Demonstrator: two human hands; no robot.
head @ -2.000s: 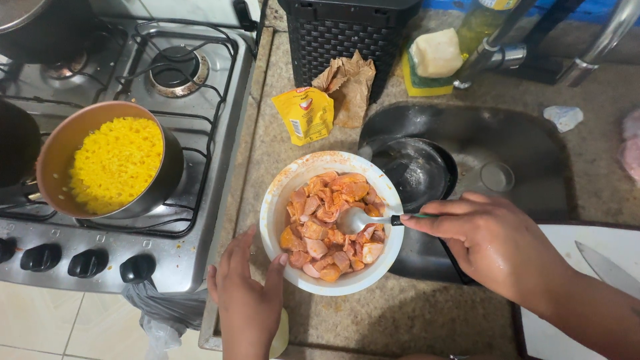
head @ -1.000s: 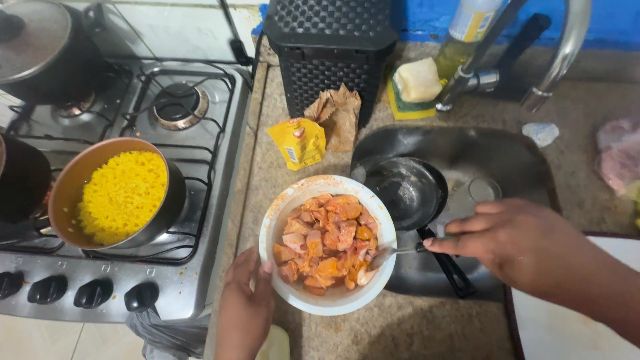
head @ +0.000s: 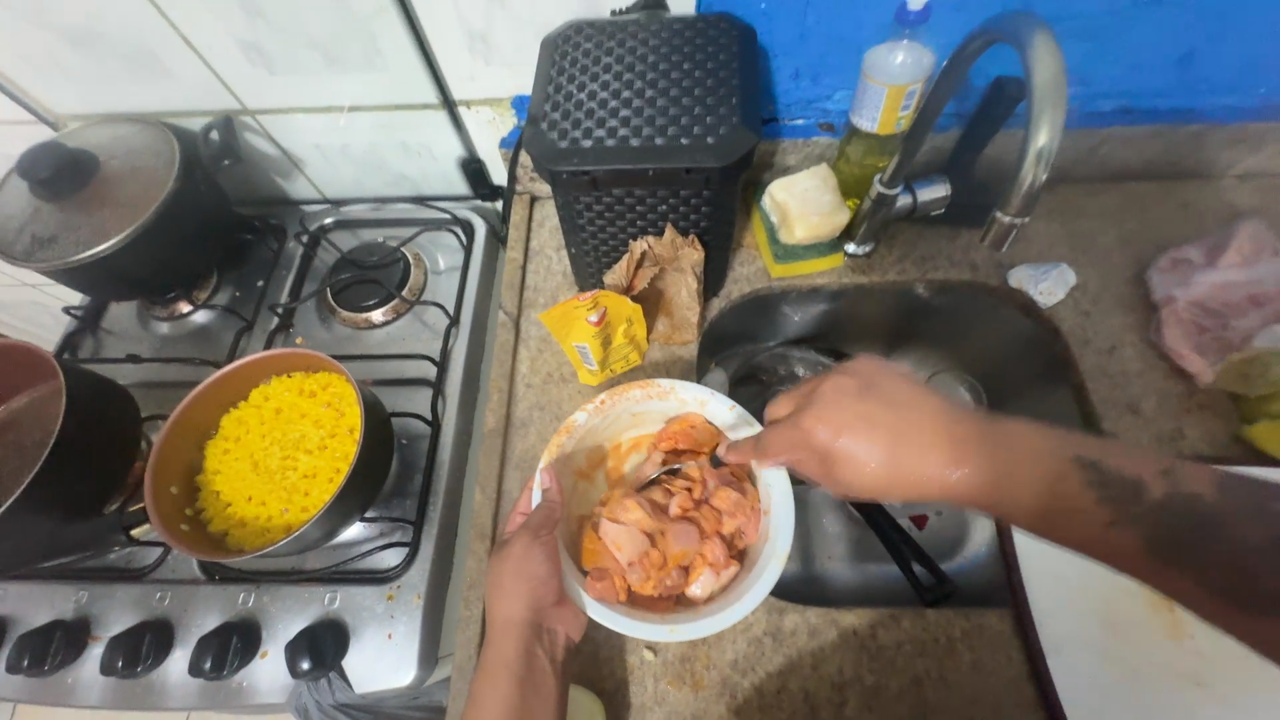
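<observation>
A white bowl (head: 775, 520) stands on the stone counter beside the sink, with seasoned raw meat pieces (head: 670, 530) in its lower and right part. My left hand (head: 535, 570) grips the bowl's left rim, thumb over the edge. My right hand (head: 850, 430) is over the bowl's right rim, closed on the handle of a metal spoon (head: 662, 474). The spoon's bowl is partly sunk among the meat, and most of its handle is hidden by my fingers. Behind the bowl lie an open yellow packet (head: 597, 335) and a crumpled brown paper (head: 668, 285).
On the stove (head: 400, 640) at left are a pot of yellow rice (head: 280, 460), a lidded pot (head: 90, 200) and another pot. A frying pan (head: 900, 550) lies in the sink (head: 1040, 350). A black woven-pattern bin (head: 645, 120), sponge (head: 800, 240), faucet (head: 1040, 110) and white cutting board (head: 1100, 600) stand around.
My right hand has moved the spoon from the bowl's right side inward and up. The meat has shifted, leaving the bowl's upper left wall bare. The view has tilted up.
</observation>
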